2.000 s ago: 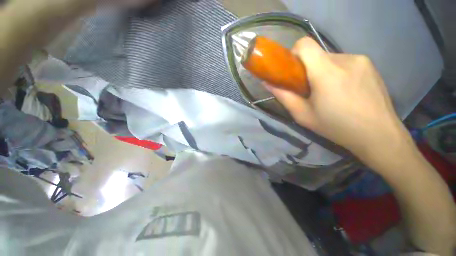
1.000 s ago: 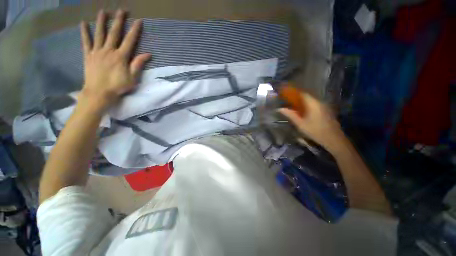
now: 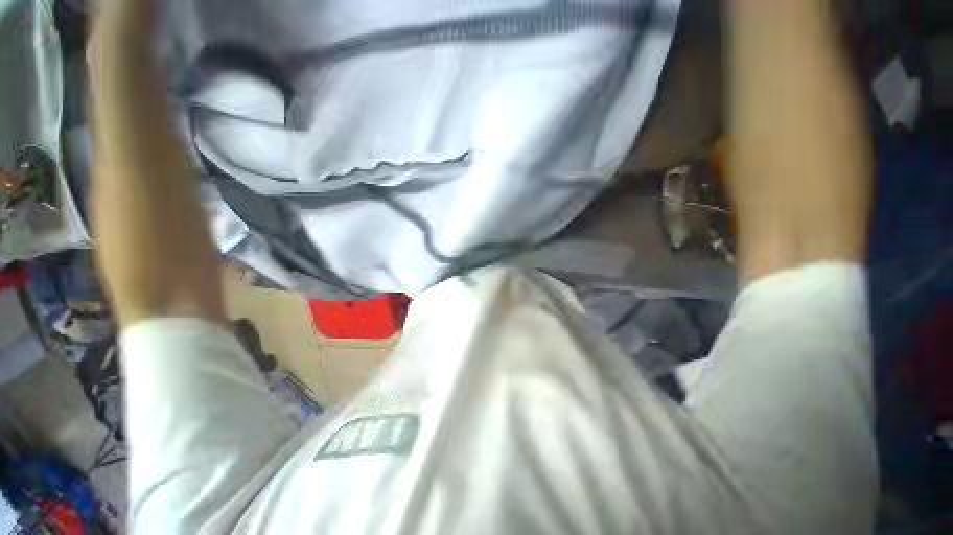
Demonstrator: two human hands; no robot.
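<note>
The garment piece [image 3: 418,125] hangs in front of me at the top middle, its white inner side with dark seams towards me and a fine striped strip near the top. It is slightly blurred. Both my forearms reach up along its left and right sides. Both my hands are cut off by the top edge, so their hold is hidden. The steam iron [image 3: 684,199], metal with a bit of orange, stands at the right, partly behind my right forearm.
The grey table surface [image 3: 669,261] shows below the iron. A red stool [image 3: 358,317] stands on the tan floor below the garment. Dark and grey garments lie at the lower left. Another table with a metal and orange object [image 3: 23,188] is at the far left.
My right hand has let go of the iron, which now stands at the right. The garment has been raised off the pressing form, and both arms have moved up and out of the top.
</note>
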